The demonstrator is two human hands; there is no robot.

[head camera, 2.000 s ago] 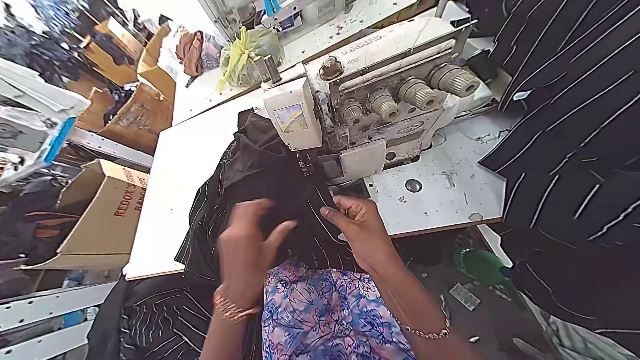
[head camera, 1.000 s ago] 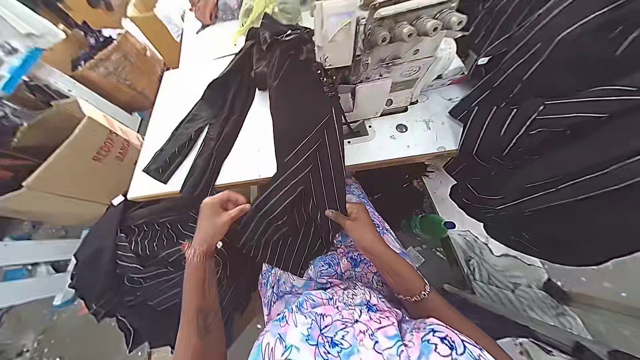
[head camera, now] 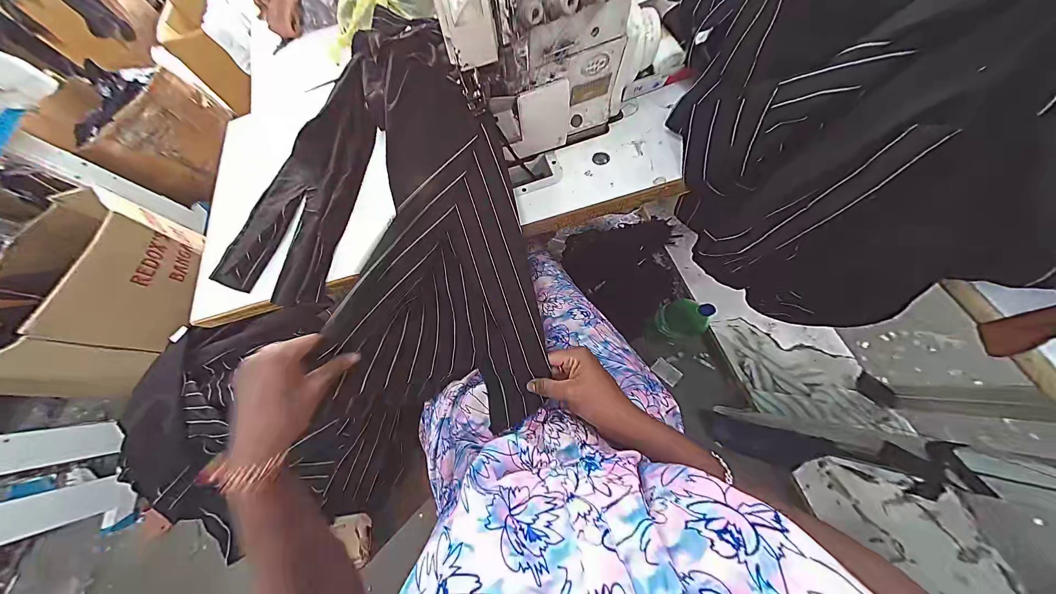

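Note:
A black garment with white pinstripes (head camera: 445,223) stretches from the overlock sewing machine (head camera: 569,82) down over the table edge to my lap. Its upper part lies by the machine's needle area, and plain dark narrow pieces (head camera: 318,165) spread to the left on the white table. My right hand (head camera: 577,384) pinches the striped cloth's lower right edge between thumb and fingers. At the cloth's left edge is my left hand (head camera: 285,396), blurred, thumb apart from the fingers; whether it grips the cloth is unclear.
More striped black cloth hangs at the right (head camera: 866,165) and lies in a heap at lower left (head camera: 214,388). A cardboard box (head camera: 107,280) stands left of the table (head camera: 247,173). Below the table are a green bottle (head camera: 683,318) and dark scraps (head camera: 619,264). Another person's hand (head camera: 280,15) shows at the top.
The garment was bunched near the needle area under both hands; it now extends toward my lap. Since one second ago, my left hand has moved out to the cloth's left edge. The view has tilted down.

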